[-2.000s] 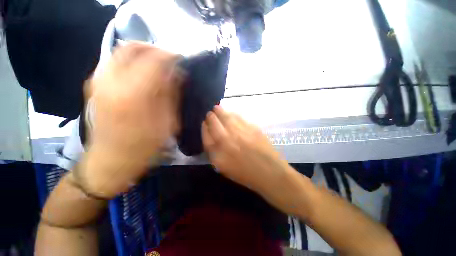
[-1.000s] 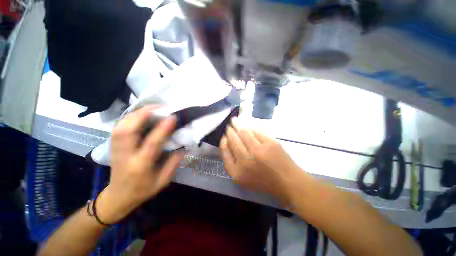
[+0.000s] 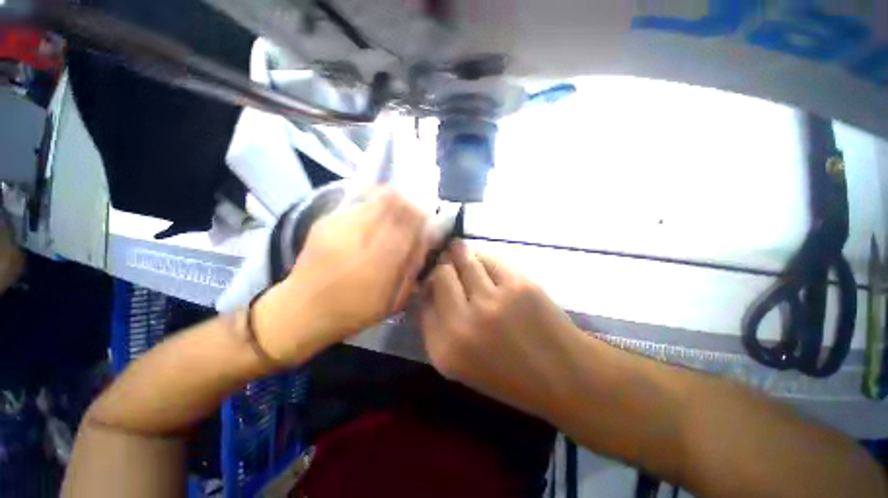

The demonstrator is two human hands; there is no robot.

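Observation:
My left hand and my right hand are close together in front of the needle area, both pinching a small black fabric edge between them. The white garment with black stripes lies bunched left of and under my left hand. A large black fabric panel lies further left. The machine head with blue lettering spans the top. A dark attachment stands just beyond my fingers. The needle is lost in glare.
Black-handled shears lie at the right, with yellow-green snips beside them at the picture's edge. The grey table edge carries a ruler scale. A blue basket is below the table at the left. Part of another person's hand shows far left.
My left hand has moved right, from the white cloth to beside my right hand at the black edge. The view has shifted, with the machine head now across the top.

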